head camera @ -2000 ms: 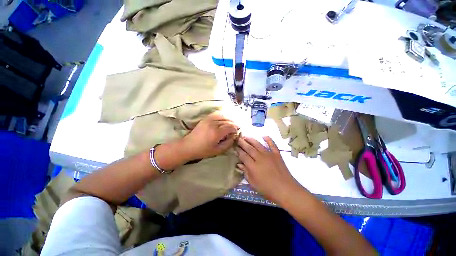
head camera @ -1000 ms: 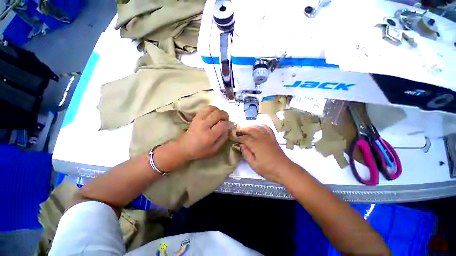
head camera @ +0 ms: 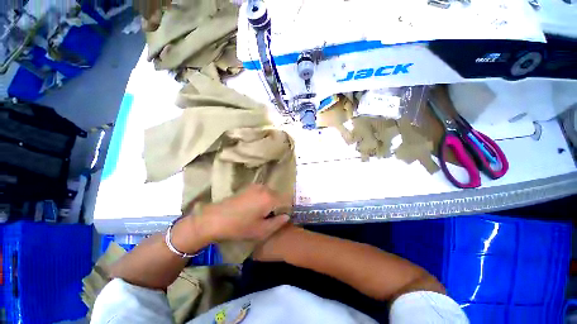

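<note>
The khaki garment panel (head camera: 253, 158) lies bunched left of the needle and hangs over the table's front edge. My left hand (head camera: 253, 212) is curled on it near that edge, with cloth in its fingers. My right hand (head camera: 269, 243) is mostly hidden behind my left hand, over the hanging cloth; its forearm comes in from the right, and its grip does not show. The presser foot area (head camera: 307, 117) of the white JACK sewing machine (head camera: 373, 69) is just right of the panel, with no hand at it.
Small khaki cut pieces (head camera: 376, 136) and pink-and-black scissors (head camera: 468, 152) lie right of the needle. A khaki heap (head camera: 196, 38) is at the far left-back. The ruled front edge (head camera: 405, 207) runs across. Blue crates (head camera: 506, 266) stand below; more khaki cloth (head camera: 196, 288) is by my lap.
Both hands have moved from beside the needle toward me, to the front edge. The panel near the needle is now folded up and bunched. The view has shifted, so the machine appears higher.
</note>
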